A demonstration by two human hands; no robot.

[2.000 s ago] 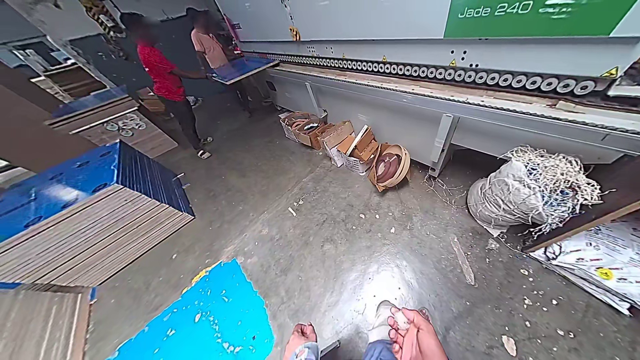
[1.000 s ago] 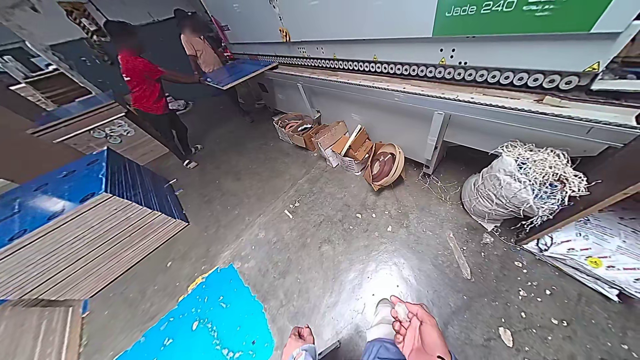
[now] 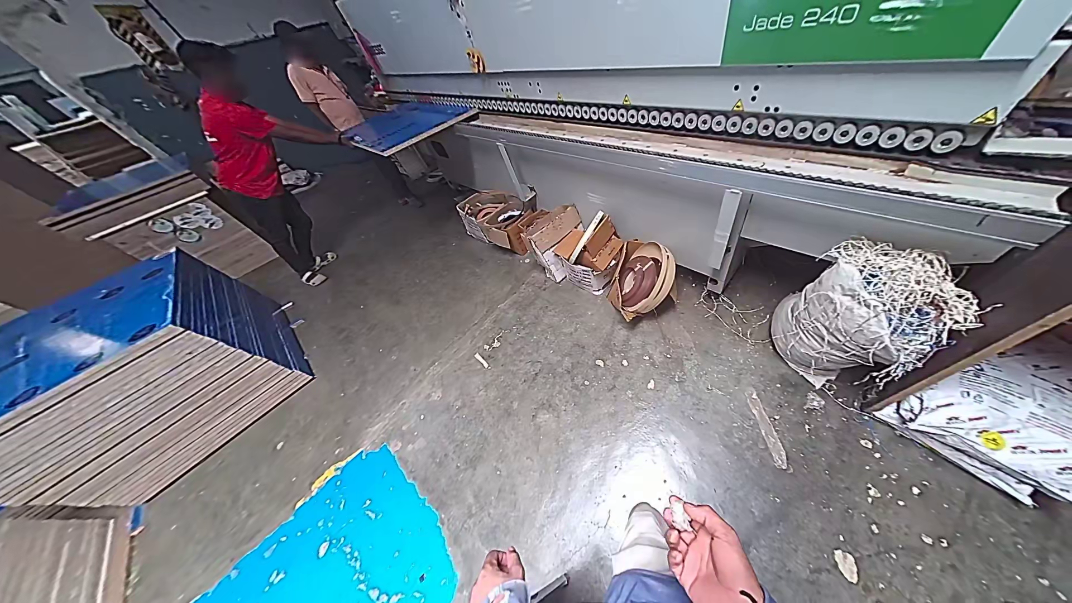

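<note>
My right hand (image 3: 708, 548) is at the bottom, right of centre, palm up, with a small whitish piece (image 3: 679, 514) pinched between its thumb and fingers; what the piece is I cannot tell. To its left, my left hand (image 3: 500, 569) rests low in view with its fingers curled, and nothing shows in it. A metal bar end (image 3: 549, 586) lies close beside that hand. Between the hands are my light shoe or sock (image 3: 643, 540) and blue trouser leg (image 3: 641, 586).
A long edge-banding machine (image 3: 586, 159) spans the back. Two people stand at its left end with a blue panel (image 3: 406, 127). Stacked boards (image 3: 167, 410) are at left, a bright blue sheet (image 3: 360, 536) below. Boxes of edging rolls (image 3: 643, 280) and a sack of strips (image 3: 837, 318) stand along the machine.
The person in red has moved toward the machine, and the blue panel now lies farther right, at the machine's end. My hands stay in nearly the same place.
</note>
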